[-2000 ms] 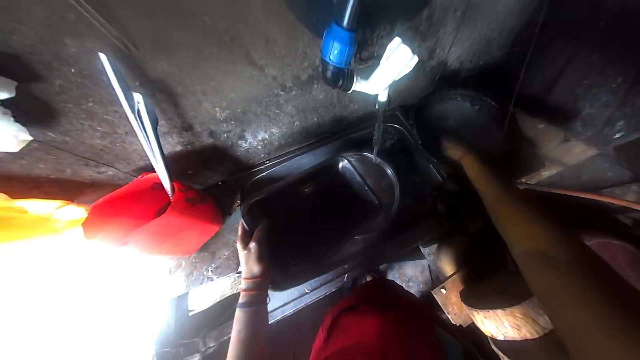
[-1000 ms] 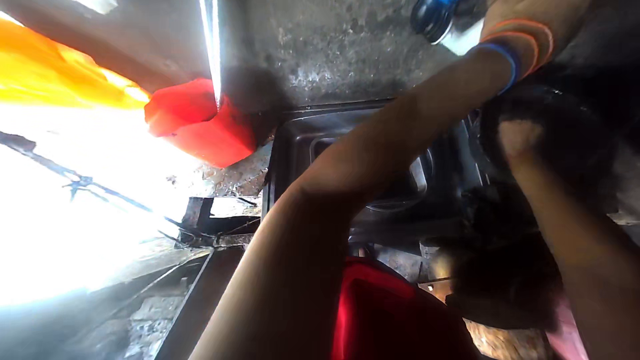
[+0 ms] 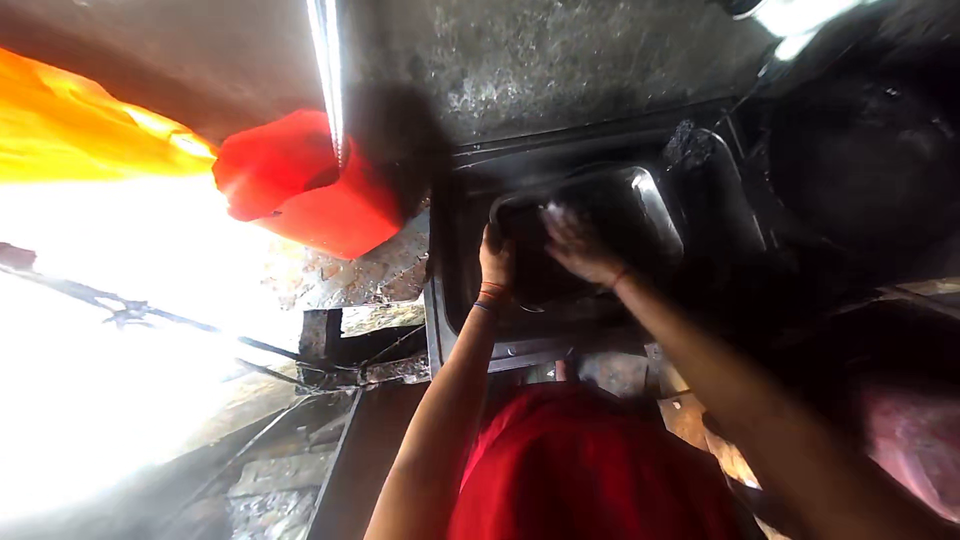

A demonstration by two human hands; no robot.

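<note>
A dark rectangular metal tray (image 3: 652,202) lies tilted in the sink (image 3: 457,300). At the tray's left edge, my left hand (image 3: 497,262) grips its rim, with thin bands round the wrist. My right hand (image 3: 581,244) is spread flat over the tray's inside, fingers pointing up and left; whether it holds a small scrubber cannot be told through blur and shadow. A white tap (image 3: 799,19) is at the top right, above the sink's right part. Below it, something dark and wet (image 3: 686,146) sits near the sink's back right corner.
A cut red plastic container (image 3: 330,202) with a long bright metal strip (image 3: 328,75) standing in it is left of the sink. Orange cloth or sheeting (image 3: 82,127) hangs at the far left. A large dark round vessel (image 3: 855,165) is on the right. The wall rises behind the sink.
My left hand has come down from near the tap to the tray's left rim. My right hand has moved left from the dark round vessel onto the tray.
</note>
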